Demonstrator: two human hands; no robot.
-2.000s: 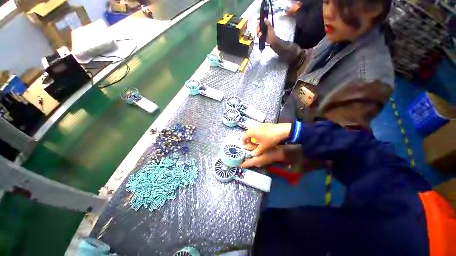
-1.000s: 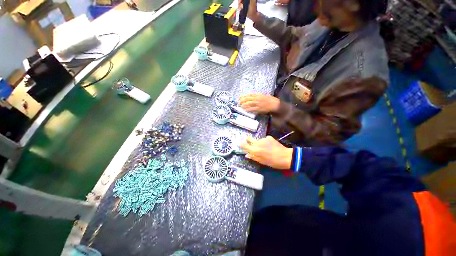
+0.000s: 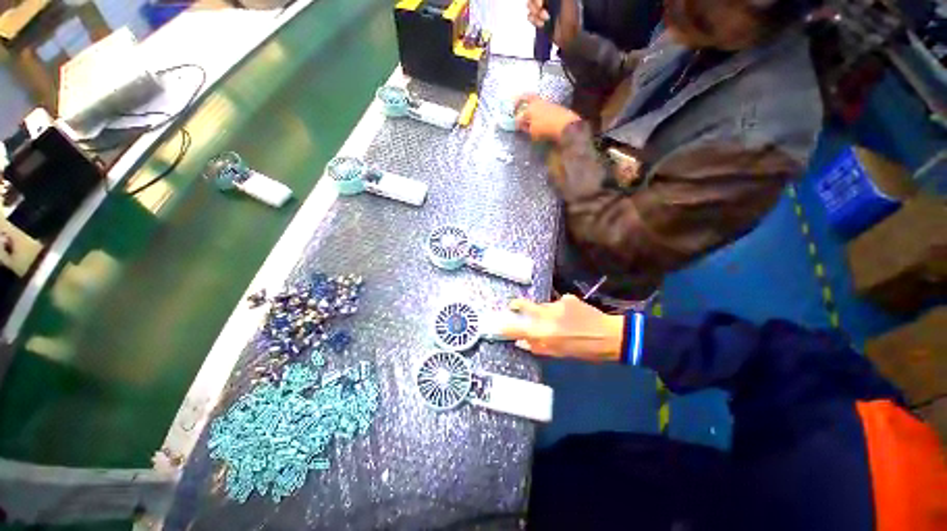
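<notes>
My right hand (image 3: pixel 569 328), in a navy sleeve with a blue-and-white cuff, has its fingers on the pale handle of a mint handheld fan (image 3: pixel 457 326) lying on the bench. The handle is mostly hidden by the fingers. Just nearer lies a second fan (image 3: pixel 444 380), its spoked grille up, its pale handle pointing right, with small dark and red marks at the neck. A third fan (image 3: pixel 449 247) lies just beyond my hand. My left hand is not in view.
Small mint parts (image 3: pixel 291 425) and dark, shiny parts (image 3: pixel 306 316) lie heaped left of the fans. More fans lie farther along the bench (image 3: pixel 346 174) and on the green conveyor (image 3: pixel 226 171). A neighbouring worker (image 3: pixel 685 156) sits beyond my arm, near a yellow-and-black box (image 3: pixel 441 44).
The neighbour's hand has moved away from me along the bench with a fan, leaving one of the former pair. My right hand stays at its fan. The camera view has shifted.
</notes>
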